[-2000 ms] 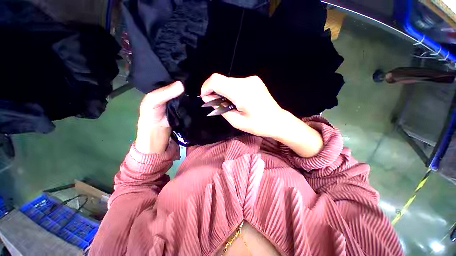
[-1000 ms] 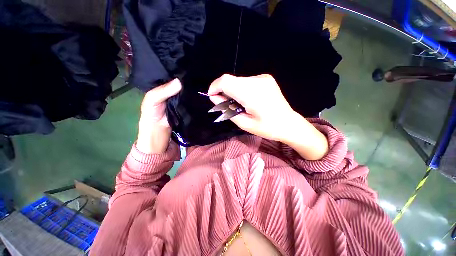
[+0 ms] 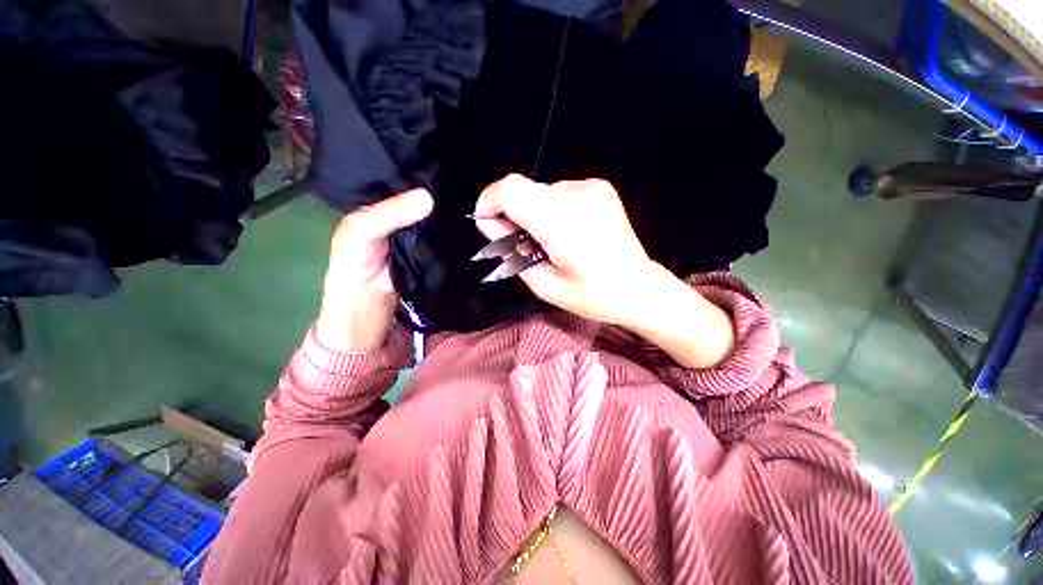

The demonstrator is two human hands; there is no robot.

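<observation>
A black garment [image 3: 641, 126] lies over my lap, with a gathered section [image 3: 423, 86] of tight puckers at its upper left. My left hand [image 3: 372, 257] pinches the garment's edge between thumb and fingers. My right hand [image 3: 583, 234] holds thread snips [image 3: 503, 257] in its palm, with two silver blades pointing left, apart from each other. A tiny light bit, perhaps a thread end, shows at the right fingertips, which are apart from the left thumb. A very fine thread [image 3: 554, 103] runs down the cloth above my right hand.
A large black garment pile [image 3: 103, 149] hangs at the left. Blue crates [image 3: 132, 509] stand at the lower left. A blue-framed stand [image 3: 972, 103] is at the upper right. Yellow-striped tape [image 3: 938, 454] marks the green floor [image 3: 801, 309] at the right.
My right hand moved away from my left thumb to the right, then slightly back to the left. My left hand and the garment shifted slightly right.
</observation>
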